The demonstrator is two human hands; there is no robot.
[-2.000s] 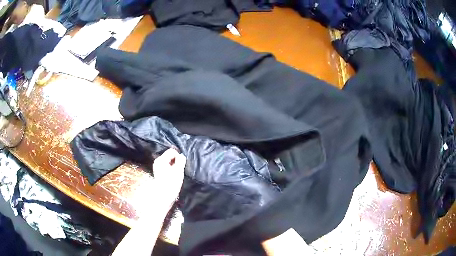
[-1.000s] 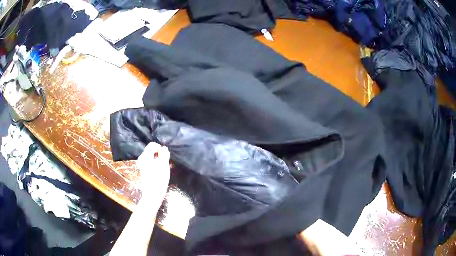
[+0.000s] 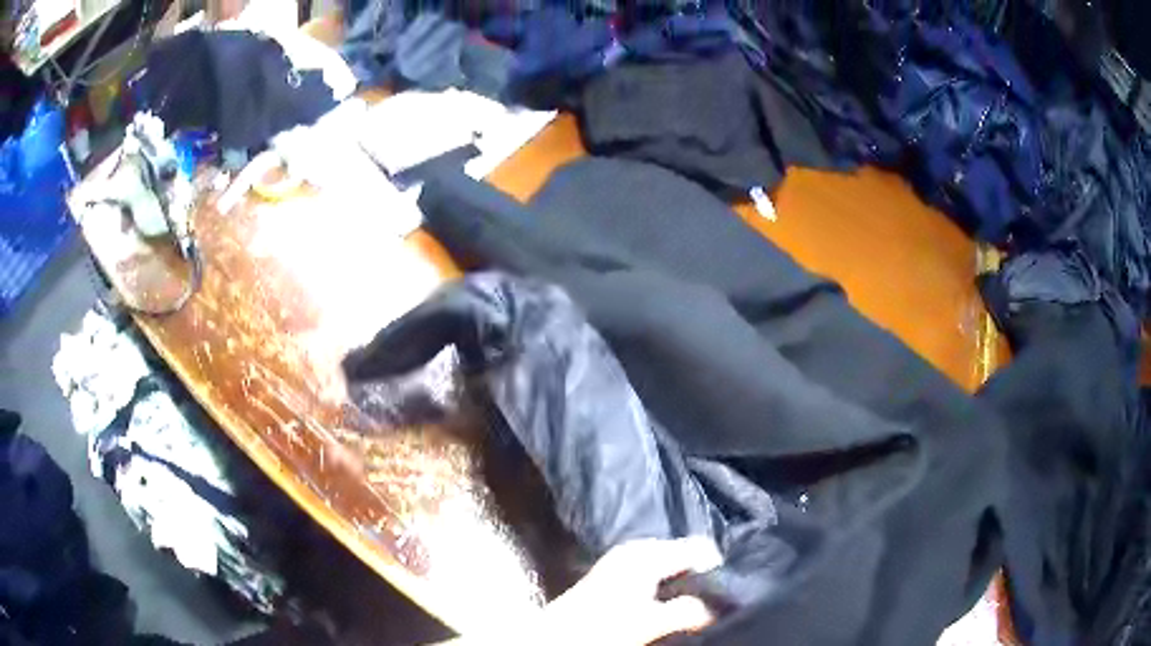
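Note:
A large matt black coat lies across the table. Its sleeve, shiny and crinkled, sticks out towards the left, bent near its far end, which hangs over the bare wood. My left hand comes in from the bottom edge, blurred and overexposed. Its fingers are closed on the shiny lining at the near end of the sleeve, beside the matt shell. My right hand is not in view.
The worn brown table has a curved near edge. White paper lies at the back left. Dark garments are heaped at the back and right. Crumpled white-and-black fabric lies below the table's edge.
My left hand has moved right along the sleeve, from its outer part to its near end. The sleeve's outer end has bent and risen. My right hand has left the view. The view has shifted left.

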